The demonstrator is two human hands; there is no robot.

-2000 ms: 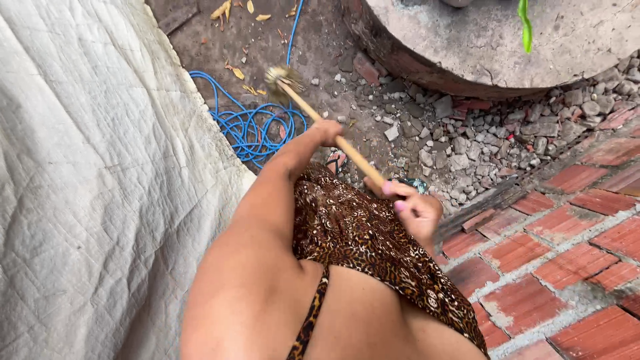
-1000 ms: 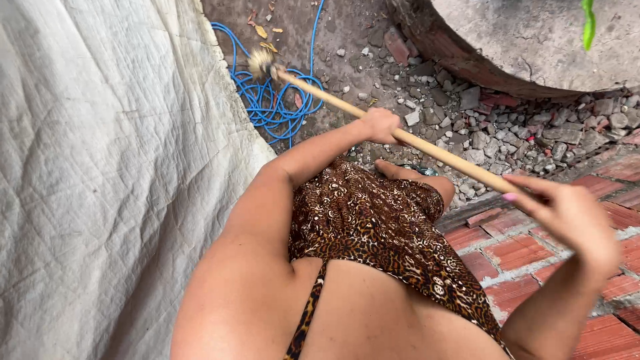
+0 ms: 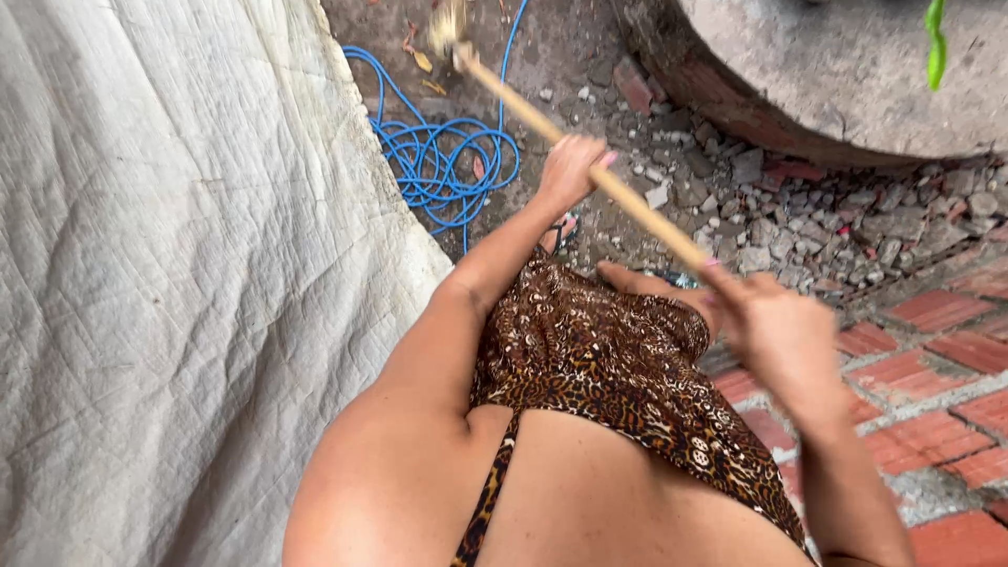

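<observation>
My left hand [image 3: 573, 169] is closed around the middle of a wooden broom handle [image 3: 650, 214]. Lower right, and blurred, my right hand [image 3: 776, 335] grips the upper part of the same handle. The handle slants from my right hand up to the top left, where a pale, worn bristle head [image 3: 447, 30] is over the dirt ground, near a few dry leaves [image 3: 423, 61]. A tangled blue cord [image 3: 449, 169] lies on the ground just below the bristles. The handle's far end is hidden by my right hand and arm.
A whitish cloth sheet [image 3: 197, 236] hangs along the left side. A round concrete slab [image 3: 827, 71] stands at the upper right, with broken rubble [image 3: 780, 236] beside it. A red brick wall [image 3: 917, 374] rises at the right. A green pod [image 3: 935, 47] shows at the top right.
Over the two seconds my right hand has moved apart from my left along the handle, and more of the handle shows between them. Both hands have kept hold of it.
</observation>
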